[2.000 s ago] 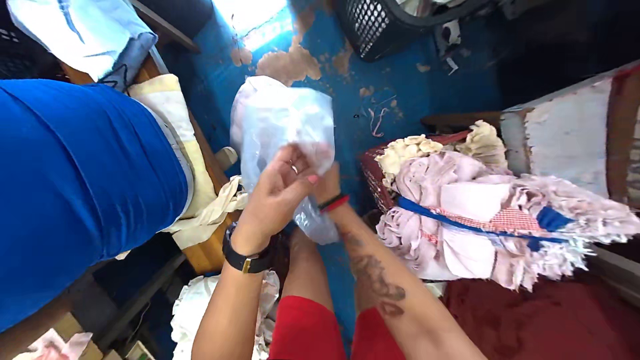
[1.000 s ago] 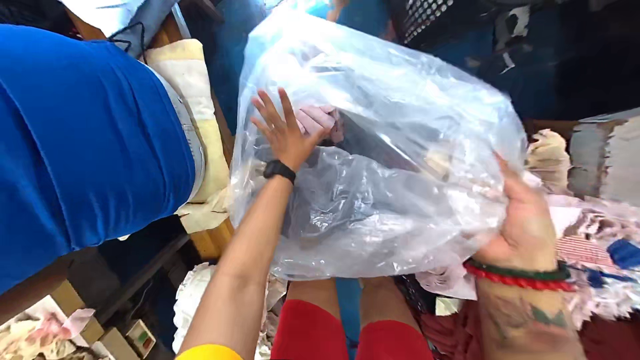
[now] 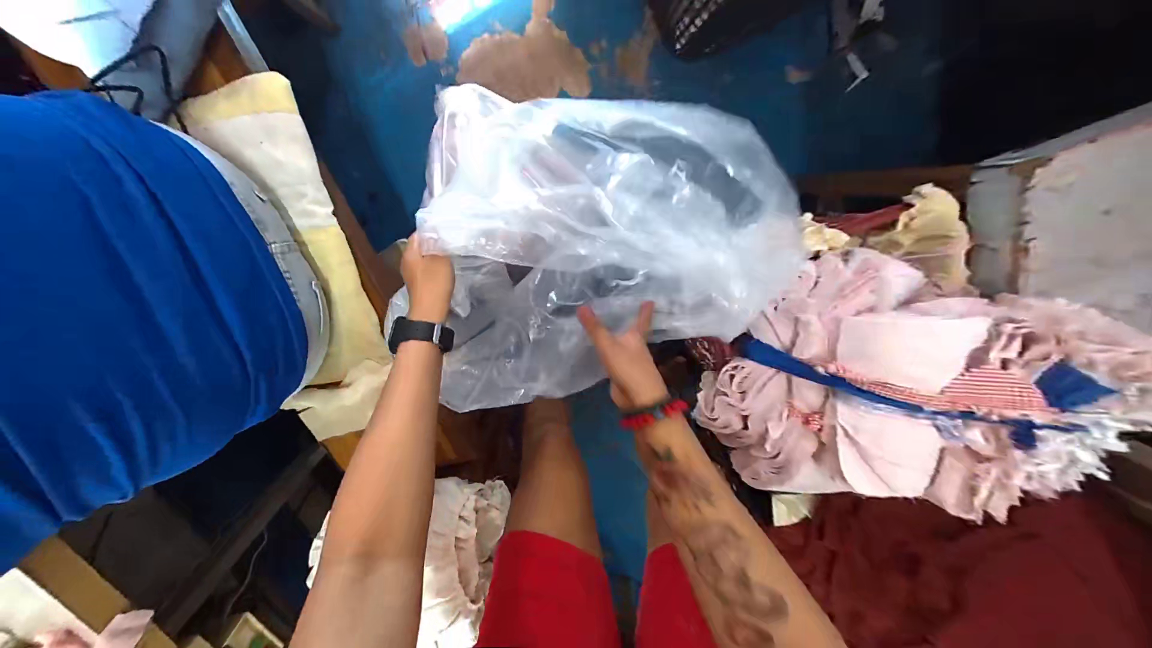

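Observation:
A large clear plastic bag (image 3: 630,207) spreads out in front of me, puffed and crumpled. At its left edge my left hand (image 3: 427,274) grips the gathered film, with a dark watch on that wrist. My right hand (image 3: 625,355) is against the bag's lower side, thumb and fingers apart; a red and dark bracelet circles the wrist. Something pale pink shows through the film at the bag's upper left. Right of the bag lies a bundle of pale pink cloth pieces (image 3: 909,360), tied with a blue cloth strip.
A person in a blue shirt (image 3: 135,306) is close on the left, beside a wooden edge with cream cloth (image 3: 310,216) on it. Dark red fabric (image 3: 954,576) lies at lower right, white gathered cloth (image 3: 463,549) below my left hand. A dark perforated basket (image 3: 702,27) stands at the top.
The bag was bunched small between my hands, then spread wide toward me. My left hand, open on the film a second ago, now grips its left edge; my right hand has moved left from its right side.

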